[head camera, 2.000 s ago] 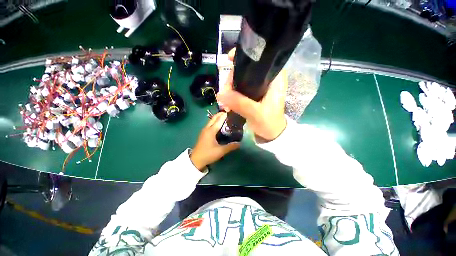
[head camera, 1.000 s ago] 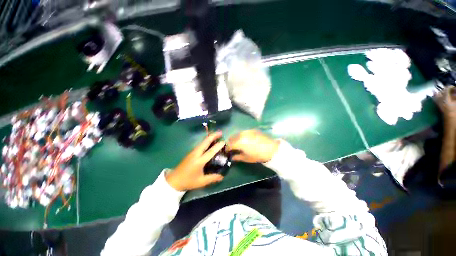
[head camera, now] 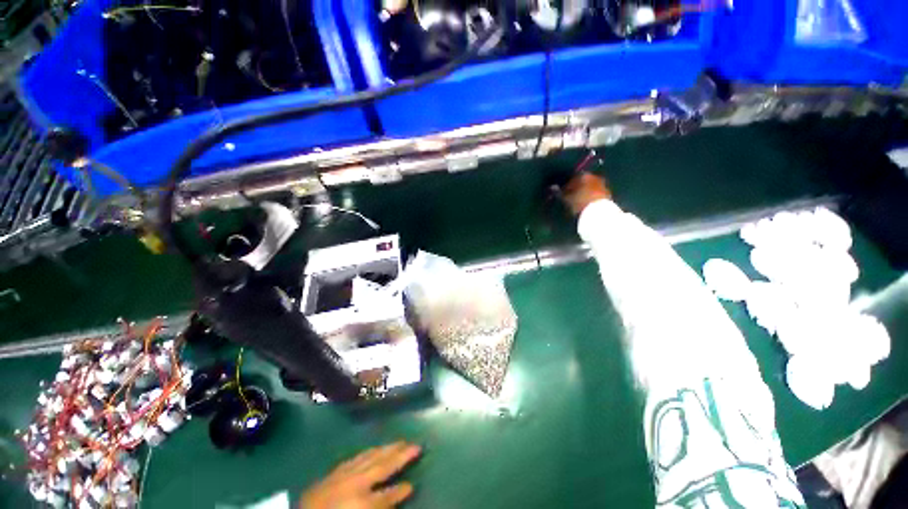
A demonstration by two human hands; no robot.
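Note:
My right hand is stretched far forward over the dark green strip behind the bench rail. Its fingers are curled at a dark housing with a short red lead; the housing is hard to make out. My left hand is low over the green bench, empty, fingers apart, cut off by the bottom edge. The black screwdriver leans with its lower end at the front of the white screw feeder. A black housing with a yellow lead lies left of it, with others partly hidden behind the screwdriver.
Blue bins with black units stand behind a metal rail. White connectors with red leads pile at left. A clear bag of small pieces lies right of the feeder. White parts lie at right.
The view has shifted forward, showing the bins. My hands were together on a housing near the bench's front edge; now they are apart, the right far forward and the left open. The screwdriver is upright no longer but slanted.

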